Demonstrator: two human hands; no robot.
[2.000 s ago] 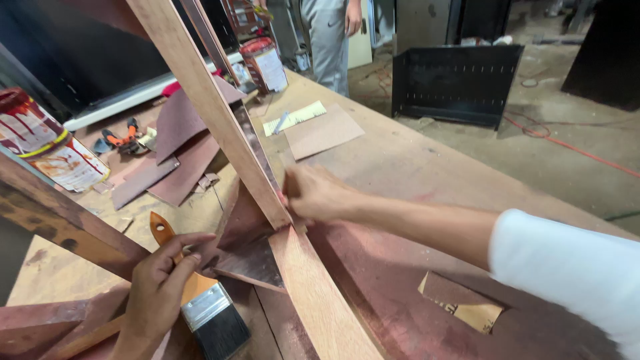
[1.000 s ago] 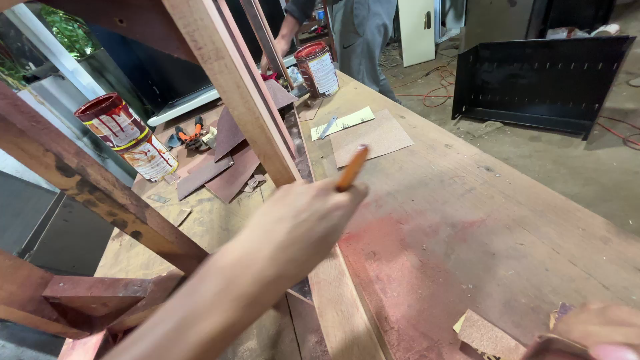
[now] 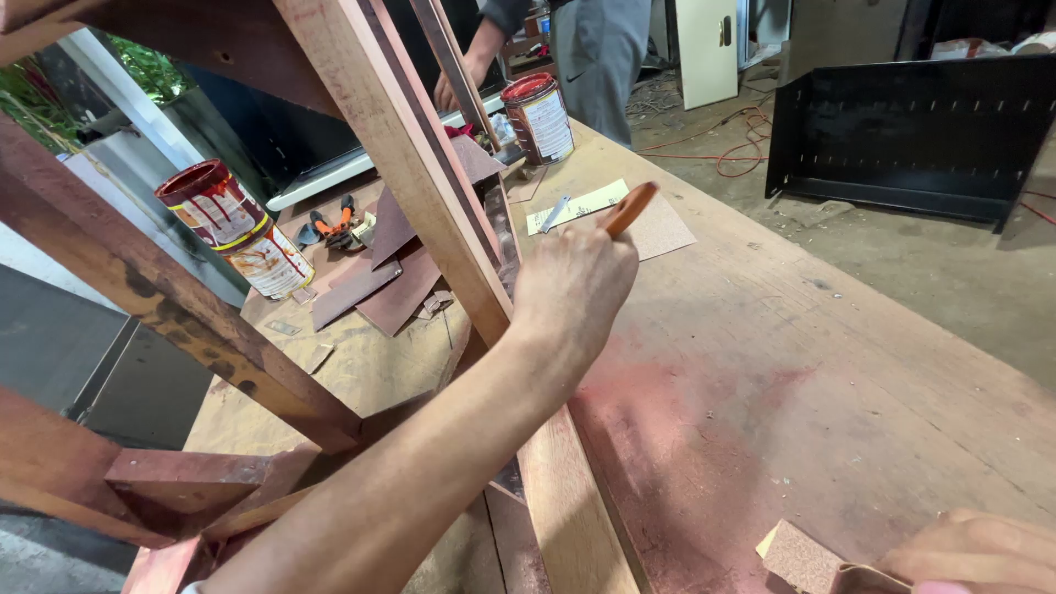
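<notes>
My left hand [image 3: 573, 289] is closed around a paintbrush, whose orange-brown wooden handle [image 3: 631, 210] sticks up past the fist; the bristles are hidden. It is over the joint of a wooden frame, beside the upright post [image 3: 412, 165] and above the lower rail [image 3: 565, 487]. At the bottom right edge, partly cut off, my right hand [image 3: 973, 549] is at a folded piece of sandpaper [image 3: 800, 557]; its fingertips are hard to make out. Reddish dust [image 3: 676, 429] lies on the wooden tabletop right of the rail.
Stacked, stained paint cans [image 3: 235, 227] and orange-handled pliers [image 3: 334, 227] stand or lie at left, near sandpaper sheets [image 3: 404, 289]. Another can [image 3: 538, 120], a cutter blade [image 3: 555, 214] and a sandpaper sheet [image 3: 660, 227] are farther back. A person in grey trousers [image 3: 598, 66] stands behind the table.
My left hand has come across from the lower left with the brush. My right hand has gone from the frame joint to the sandpaper at the lower right. The view has shifted.
</notes>
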